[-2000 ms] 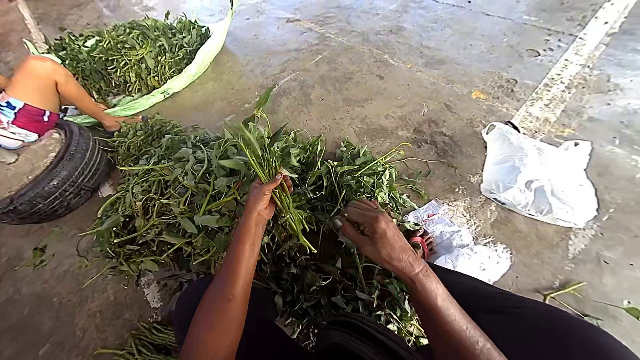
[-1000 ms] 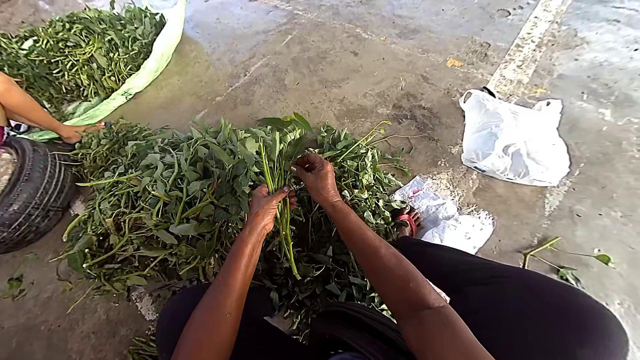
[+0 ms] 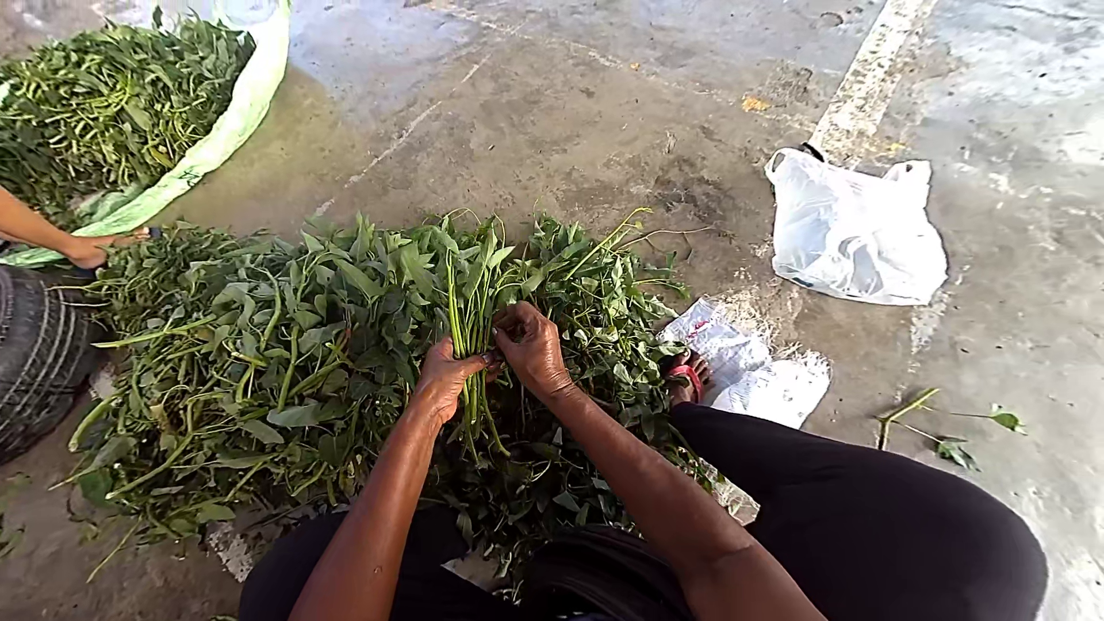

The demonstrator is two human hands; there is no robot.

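Note:
My left hand (image 3: pixel 448 375) is closed around a bunch of green leafy stems (image 3: pixel 470 315), held upright with the leaves at the top and the cut ends hanging below the fist. Right beside it, my right hand (image 3: pixel 530 345) has its fingers bent against the side of the bunch; whether they pinch a stem is hidden. Beneath and around both hands spreads a large heap of leafy green vegetable stems (image 3: pixel 293 362), which reaches from the far left to my foot.
A second heap of greens (image 3: pixel 129 95) lies on a pale green sack (image 3: pixel 224 138). Near a tyre (image 3: pixel 39 362) is another person's foot (image 3: pixel 90 250). On the concrete floor are a white plastic bag (image 3: pixel 858 228), a crumpled white sack (image 3: pixel 759 366) and a loose sprig (image 3: pixel 906 418).
My right hand was lower and apart from the bunch two seconds ago; it then came up beside my left hand, which has kept its hold. The view has shifted to the right.

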